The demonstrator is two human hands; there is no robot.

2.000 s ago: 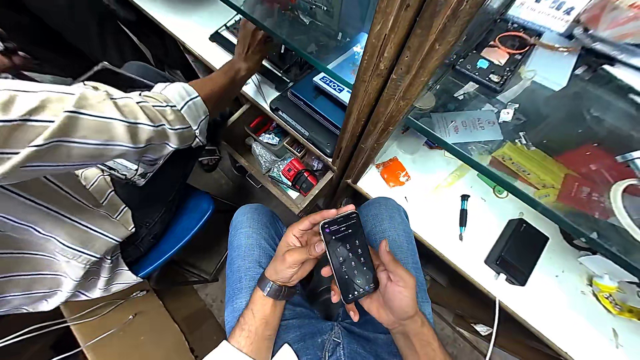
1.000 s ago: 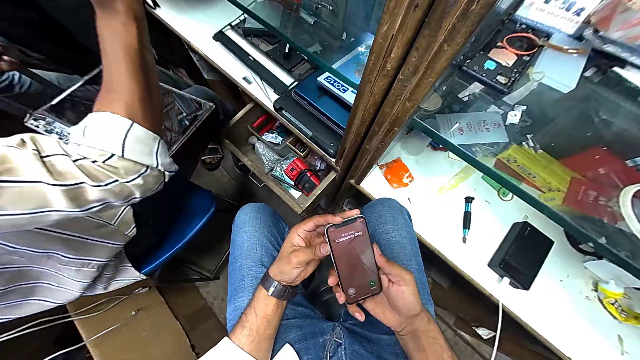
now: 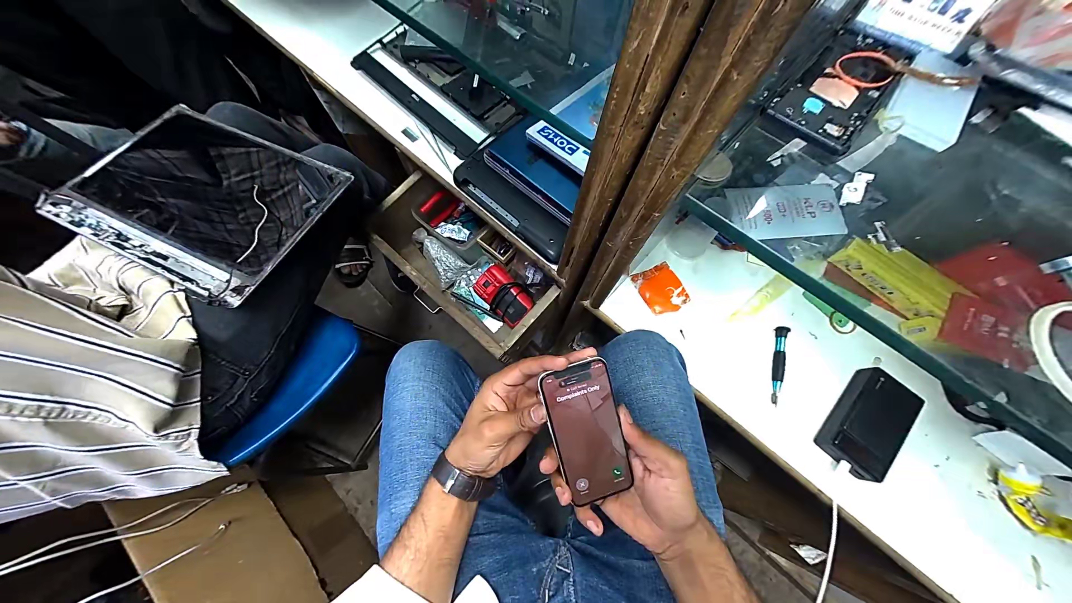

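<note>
A smartphone with a lit reddish screen is held upright over my lap. My left hand grips its left side and top edge, thumb against the side. Under and along the right side, my right hand supports it, with fingers showing at the lower left edge. The screen bears writing and has a round button near each bottom corner. To the right on the white counter lie a small screwdriver with a black and teal handle and a black box-shaped device with a white cable.
An open wooden drawer holds a red and black tool and small packets. Beside me, a person in a striped shirt sits on a blue stool with a display panel on the lap. A glass shelf overhangs the counter.
The phone screen has gone from a dark keypad to a reddish display. The neighbour's arm has left the counter, and the display panel now lies on that person's lap.
</note>
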